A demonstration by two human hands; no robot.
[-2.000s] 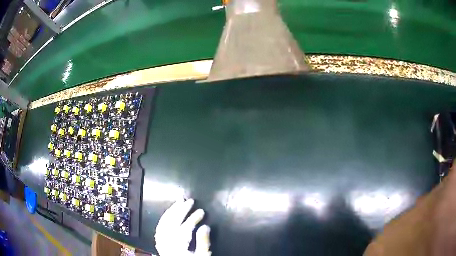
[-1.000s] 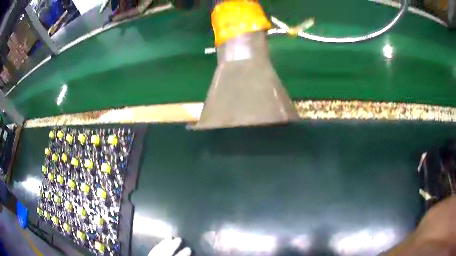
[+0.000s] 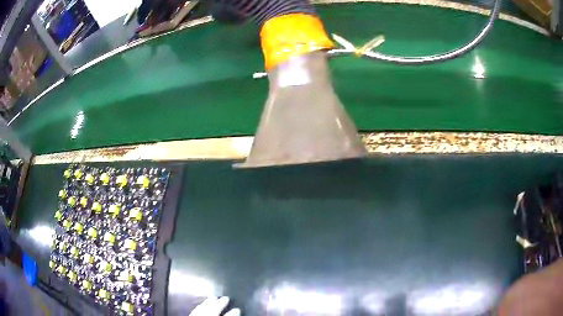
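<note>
My left hand [image 3: 213, 307] wears a white glove and is cut off by the bottom edge; only fingertips show, just right of the board panel. My right hand or forearm [image 3: 534, 295] is a blurred bare patch at the lower right corner; its fingers cannot be made out. The circuit board panel [image 3: 102, 237] lies flat at the left of the dark green bench [image 3: 346, 228], its small boards in rows with yellow blocks. A black carrier sheet [image 3: 162, 271] with a notched edge shows along its right side.
A grey flared fume hood [image 3: 302, 117] with an orange collar and black hose hangs at the centre over the bench's worn back edge. Behind runs a green conveyor-like strip [image 3: 432, 92] with a pale cable above it. A black device [image 3: 538, 222] stands at the right end.
The view has tilted up, so bench and panel sit lower and the hood's collar and hose now show. My gloved left hand has slipped mostly out at the bottom; my right shows less.
</note>
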